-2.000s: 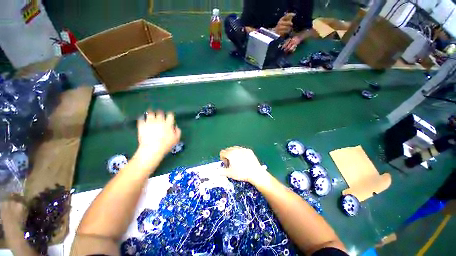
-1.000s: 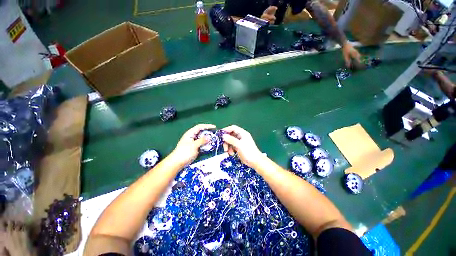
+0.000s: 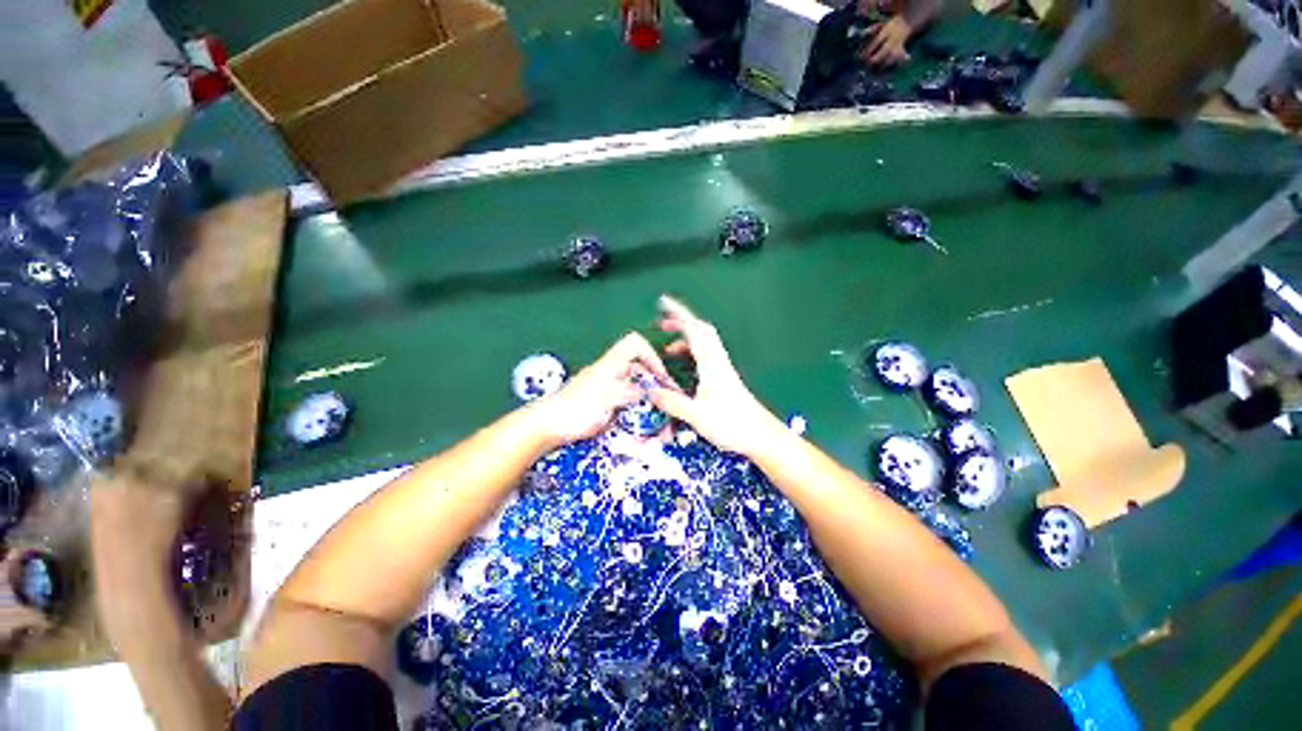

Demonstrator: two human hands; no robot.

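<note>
My left hand (image 3: 597, 396) and my right hand (image 3: 710, 383) meet above the far edge of a heap of blue wired circuit boards (image 3: 628, 586). My left hand holds a round housing (image 3: 643, 416), partly covered by the fingers. My right hand's thumb reaches to the housing while its other fingers are spread and raised; whether it grips anything is hidden. Two pale round housings with dark holes lie to the left, one near my left wrist (image 3: 538, 377) and one farther left (image 3: 317, 419).
Several housings (image 3: 908, 464) lie at right beside a cardboard piece (image 3: 1097, 440). Dark units (image 3: 584, 256) are spaced along the green belt. An open carton (image 3: 386, 100) stands upper left. Another person's hand (image 3: 143, 557) is at left near plastic bags (image 3: 72, 300). A black-and-white block (image 3: 1242, 357) is at right.
The units on the belt have shifted right. My hands still meet over the heap, and my right fingers have lifted and spread. A second housing now shows at left, with a neighbour's hand.
</note>
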